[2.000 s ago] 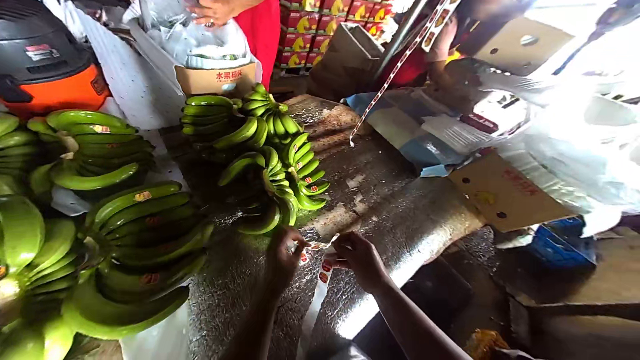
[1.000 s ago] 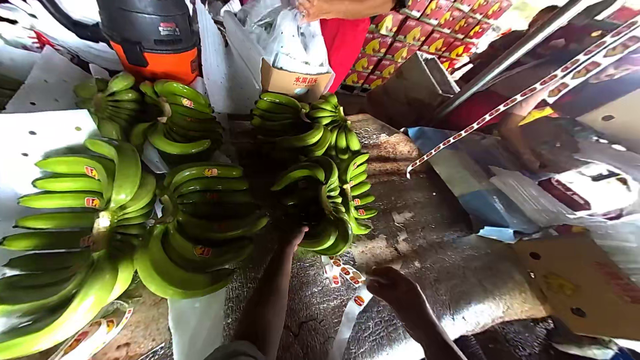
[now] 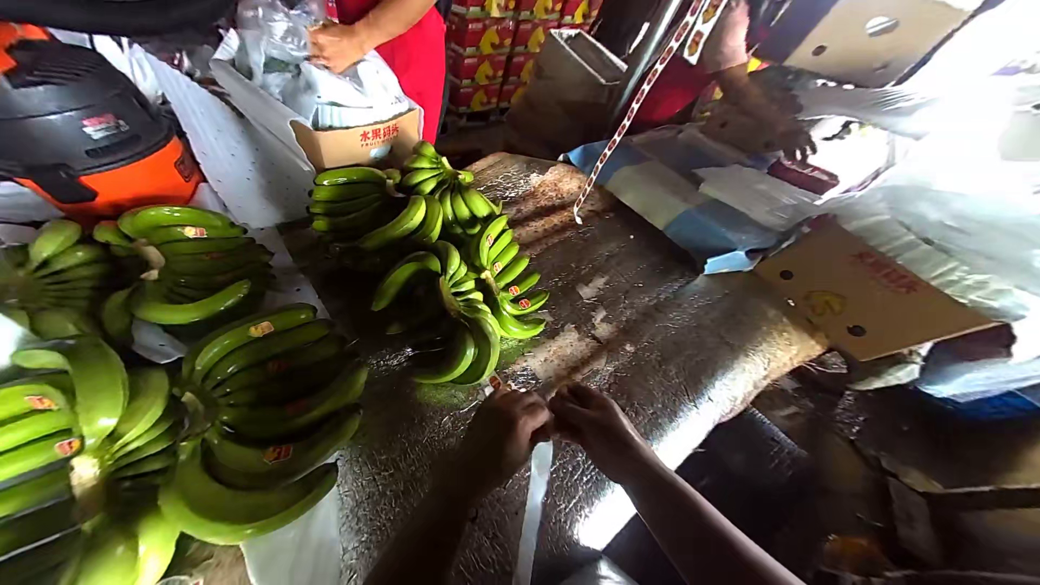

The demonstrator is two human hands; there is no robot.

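Over the wet dark table, my left hand (image 3: 505,431) and my right hand (image 3: 597,426) meet fingertip to fingertip on a strip of stickers (image 3: 534,508), whose pale end hangs down between my forearms. A small red sticker shows just above my left fingers. Just beyond my left hand lies a green banana bunch (image 3: 463,325), touching a stickered bunch (image 3: 513,284). Two more bunches without visible stickers (image 3: 370,207) sit behind them. At left are several larger bunches, among them one with red stickers (image 3: 276,390).
An orange and black vacuum cleaner (image 3: 97,138) stands at back left. Beside it, a person's hand (image 3: 337,47) is at a cardboard box (image 3: 357,142) with plastic bags. Another sticker strip (image 3: 626,122) hangs beside a metal pole. At right are a cardboard flap (image 3: 877,292), plastic sheets and a co-worker's hand (image 3: 788,134).
My left hand has drawn back from the banana bunch to meet my right hand at the sticker strip. The view has shifted.
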